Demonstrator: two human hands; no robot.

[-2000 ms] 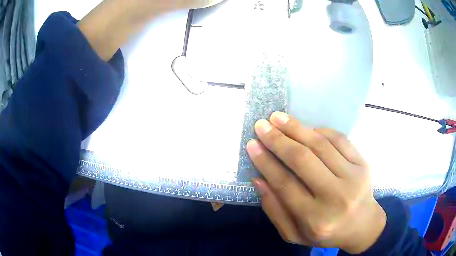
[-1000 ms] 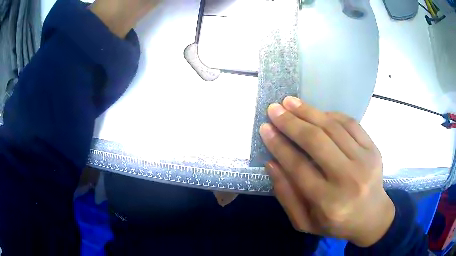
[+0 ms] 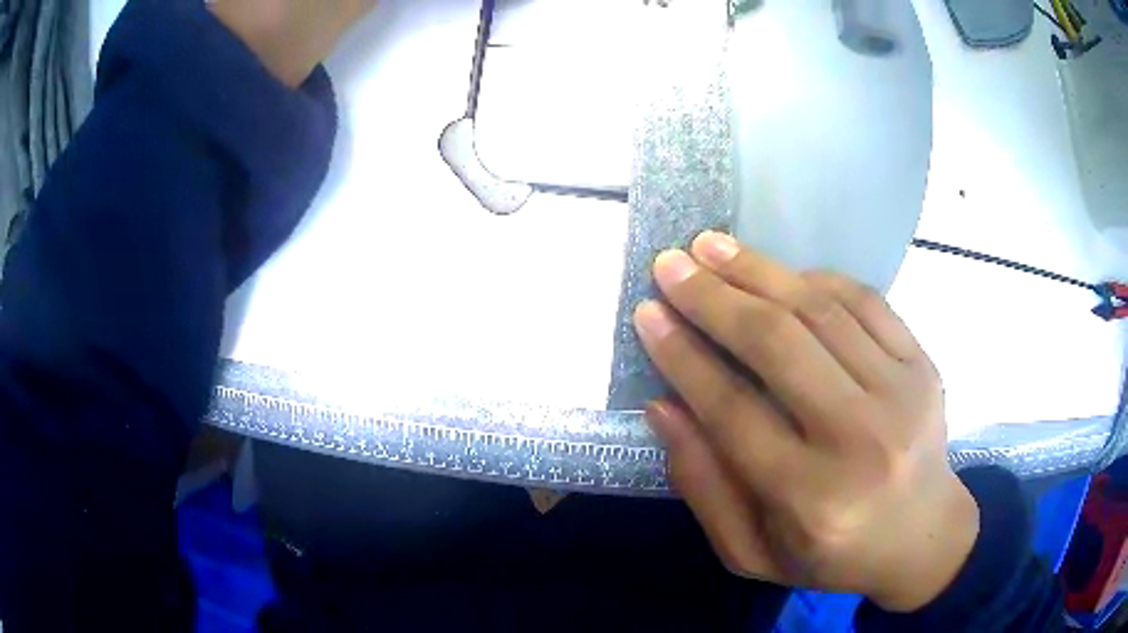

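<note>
A heathered grey strip [image 3: 683, 173] lies lengthwise on the white bed plate, its upper end fading into glare near the top edge. A smooth lighter grey rounded panel [image 3: 829, 161] lies along the strip's right side, its curved edge outward. My right hand [image 3: 804, 420] rests flat with fingertips on the strip's lower part and covers the panel's lower part; it grips nothing that shows. My left hand [image 3: 297, 25] is cut off by the top edge; only the wrist part shows, and its fingers are out of the picture.
A measuring tape [image 3: 433, 443] runs along the front table edge. A pale bent corner piece [image 3: 480, 171] sits at the plate's outline. Red-handled snips [image 3: 1110, 301] are at the far right. Layered grey cloth [image 3: 43, 111] is at the far left. Blue plastic [image 3: 229, 556] shows below.
Since two seconds ago, my left hand has moved mostly out at the top. The camera view has shifted slightly. My right hand's fingertips sit slightly further up the strip.
</note>
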